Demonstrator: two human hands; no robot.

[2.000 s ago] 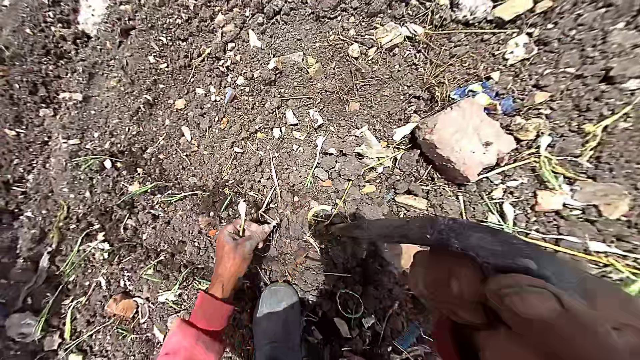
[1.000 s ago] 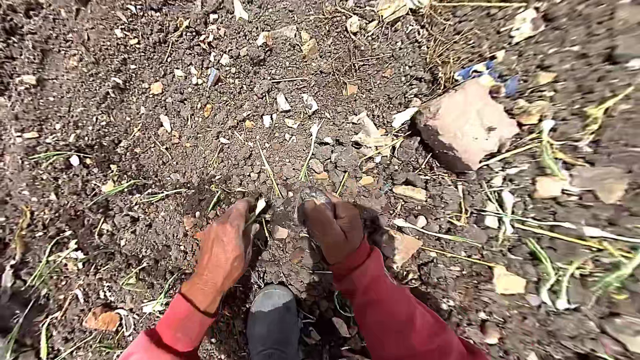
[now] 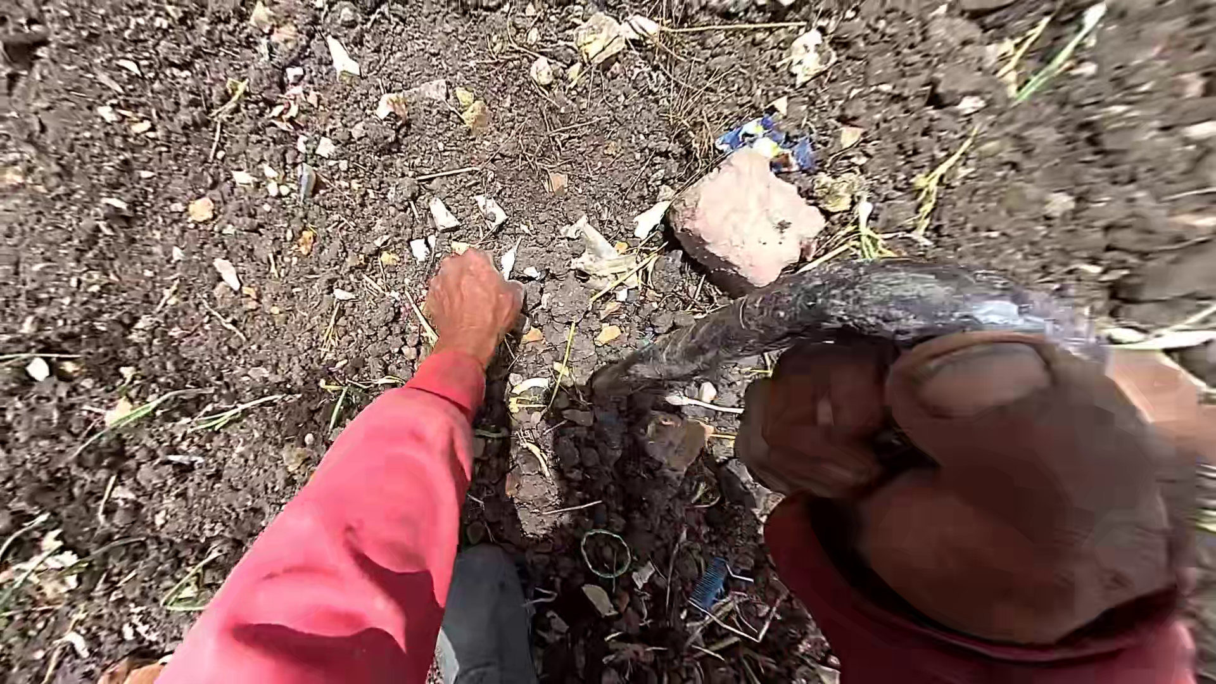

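Observation:
My left hand (image 3: pixel 473 302), in a red sleeve, reaches down to the dark soil near the middle of the view. Its fingertips are hidden, so what it touches or holds cannot be told. Close to the camera at the right, my right hand (image 3: pixel 959 465) is closed around a dark, curved, tapering tool (image 3: pixel 741 328), whose narrow end points left and down at the soil. The tool's kind is not clear. Between the hand and the tool's tip lie small stones and thin plant stalks (image 3: pixel 567 356).
A large pinkish stone (image 3: pixel 746 218) lies beyond the tool, with a crumpled blue and white wrapper (image 3: pixel 768 142) behind it. My dark boot (image 3: pixel 489 608) stands at the bottom. Near it lie a green ring (image 3: pixel 605 554) and a small blue piece (image 3: pixel 709 584). Green stalks (image 3: pixel 138 418) are scattered left.
My left hand has moved forward over the soil. My right hand, at the ground beside it one second ago, is now raised near the camera with the curved tool.

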